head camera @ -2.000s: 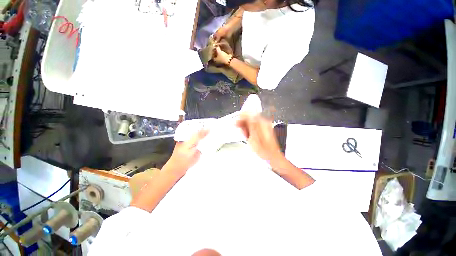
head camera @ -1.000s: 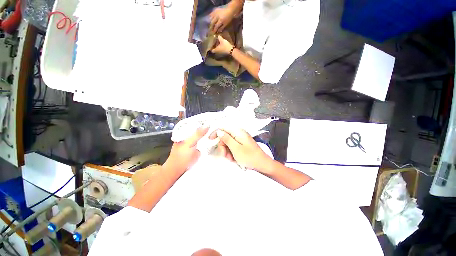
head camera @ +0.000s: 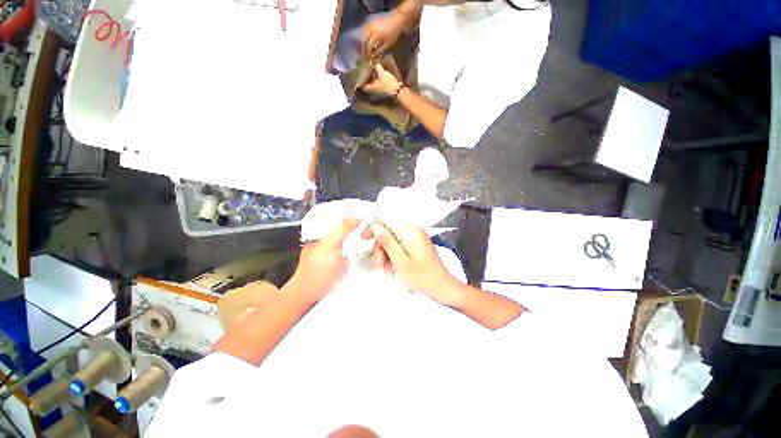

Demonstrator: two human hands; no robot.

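Observation:
A bright white garment piece (head camera: 402,198) is bunched between my hands in front of my lap, with pale pointed ends sticking out at its right. My left hand (head camera: 325,257) grips its near left part. My right hand (head camera: 413,259) pinches the cloth close beside the left fingertips. The fingertips nearly meet. Whether a small tool is in the fingers cannot be told. The cloth's near edge merges with my white shirt.
Dark-handled scissors (head camera: 599,249) lie on a white bench (head camera: 531,248) at right. Thread cones (head camera: 144,385) stand lower left, a grey parts bin (head camera: 193,224) upper left, a scrap box (head camera: 695,316) lower right. A co-worker (head camera: 488,68) holds brown cloth (head camera: 385,107) ahead.
My right hand, blurred and farther forward two seconds ago, came back to meet my left hand at the cloth. Over the last second both hands have barely moved.

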